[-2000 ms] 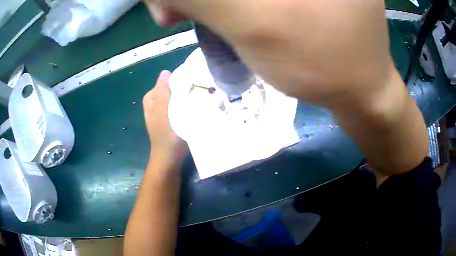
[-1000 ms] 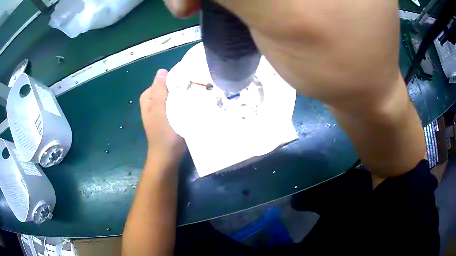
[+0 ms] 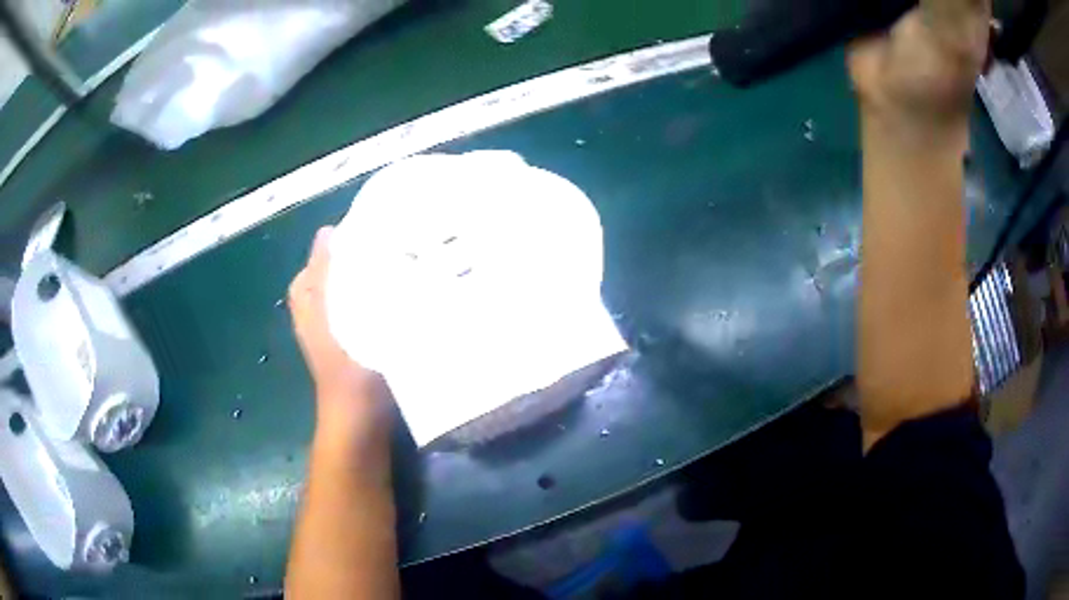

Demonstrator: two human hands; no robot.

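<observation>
A white housing [image 3: 481, 281], overexposed so that little detail shows, is on the dark green table in front of me, with a rounded far end and a straight near edge. My left hand [image 3: 322, 311] holds its left side; most of the fingers are hidden behind it. My right hand [image 3: 926, 65] is at the upper right, away from the housing, closed around a black electric screwdriver [image 3: 797, 41] that lies roughly level, pointing left. The screwdriver's bit cannot be made out.
Two white housings [image 3: 88, 352] with round fittings stand at the left. A pale metal rail [image 3: 293, 185] edges the green belt. A crumpled plastic bag [image 3: 223, 76] and a small whitish strip [image 3: 519, 20] lie on the belt. Another white part [image 3: 1018, 111] is at the upper right.
My right hand has lifted the screwdriver off the housing and moved it to the upper right. The housing and my left hand appear lower and further left in view.
</observation>
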